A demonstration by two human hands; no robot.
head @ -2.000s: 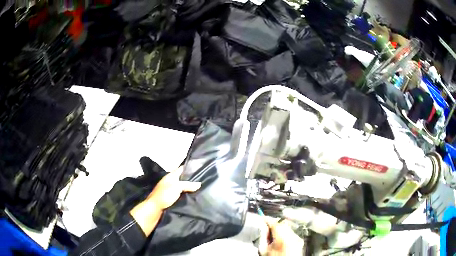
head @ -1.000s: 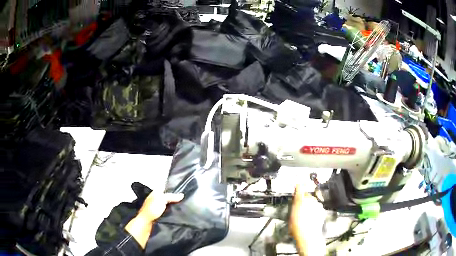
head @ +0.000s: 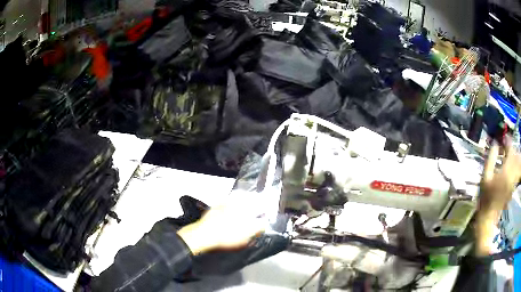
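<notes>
The white sewing machine [head: 365, 177] with a red label stands in front of me. A shiny black lining [head: 245, 251] lies on the table at the left of the machine head, glaring under the lamp. My left hand [head: 231, 227] reaches over it, fingertips by the needle area. It rests on the cloth; glare hides whether the fingers grip it. My right hand [head: 497, 177] is raised at the machine's right end by the handwheel, fingers apart and holding nothing. A dark camouflage piece shows partly behind my left sleeve.
A stack of black and camouflage panels [head: 63, 194] stands on the left of the table. A blue bin [head: 23, 276] is at the lower left corner. Black and camouflage bags [head: 285, 63] are heaped behind the table. A wire fan cage [head: 454, 82] stands at the back right.
My left hand has moved right, over the lining toward the needle. My right hand has gone from beside the needle area to the machine's right end. The view has also shifted.
</notes>
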